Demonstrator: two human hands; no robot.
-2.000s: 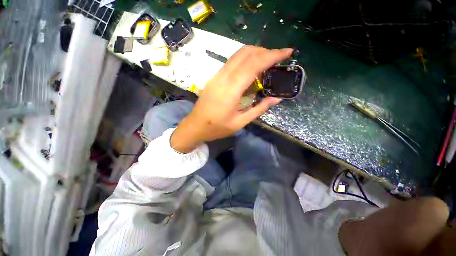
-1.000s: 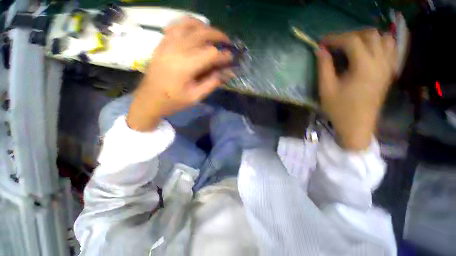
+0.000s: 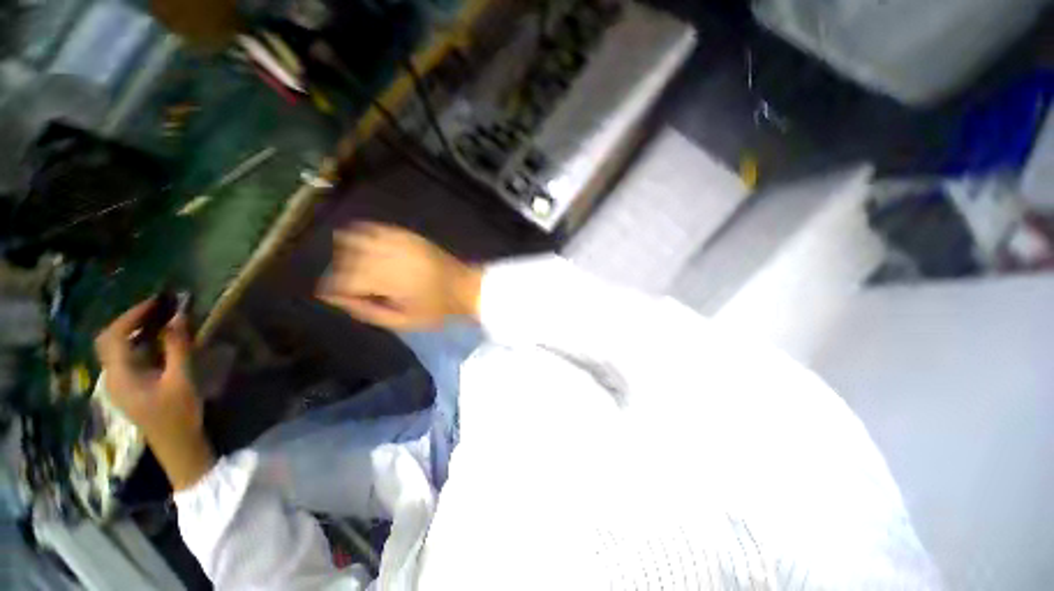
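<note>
The view is blurred and tilted. My left hand (image 3: 156, 387) is at the bench edge on the left, with thumb and fingers around a small dark watch case (image 3: 154, 329) whose rim shines; its details are smeared. My right hand (image 3: 393, 277) is in the middle, off the bench, above my lap, with its fingers curled; blur hides whether it holds anything. The slim tweezers (image 3: 243, 167) lie on the green mat (image 3: 237, 237).
The white work strip (image 3: 110, 456) with loose parts is at lower left. Red and white pens (image 3: 274, 67) lie at the upper bench. Right of the bench edge are cables, a pale metal box (image 3: 624, 98) with dark fittings, and a white box (image 3: 659, 214). A blue item (image 3: 1000, 127) is at far right.
The view has swung right, so the bench now lies at the left. My right hand has come away from the tweezers and off the bench. My left hand still has the watch case.
</note>
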